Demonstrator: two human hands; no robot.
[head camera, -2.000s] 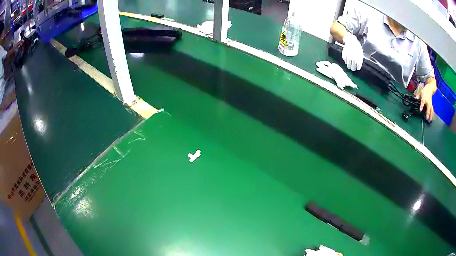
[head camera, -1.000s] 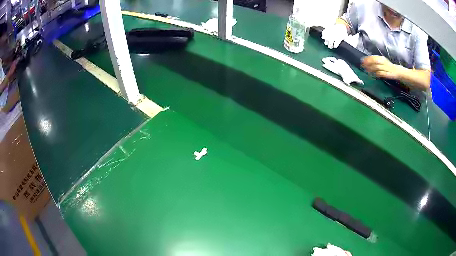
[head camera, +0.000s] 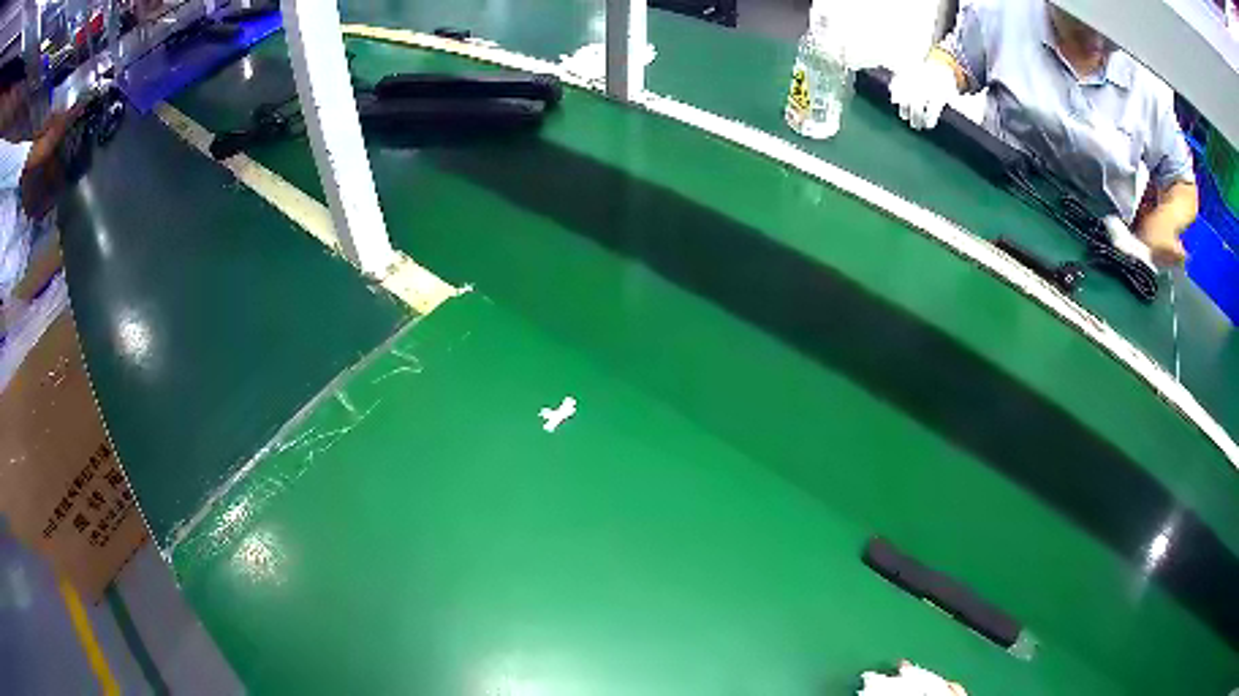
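Neither of my hands can be made out. A slim dark bar with a pale tip (head camera: 942, 593) lies alone on the green bench (head camera: 652, 544), at lower right. A crumpled white cloth or glove (head camera: 910, 681) is cut off by the bottom edge; whether a hand holds it is hidden. A small white scrap (head camera: 559, 413) is on the bench near the middle. Two long black power strips (head camera: 462, 93) lie side by side at the far left behind a white post (head camera: 340, 150), with a black cord (head camera: 258, 132) at their left end.
Across the pale edging (head camera: 951, 234), a person (head camera: 1073, 102) in a grey shirt handles a black strip and cord (head camera: 1121, 261). A bottle with a yellow label (head camera: 817, 95) stands there. Another person's arm (head camera: 44, 163) is at far left, above a brown carton (head camera: 82, 476).
The two far strips have moved right past the post. The spare white glove is gone from the far bench, and white now shows at the person's other hand. The view has shifted slightly.
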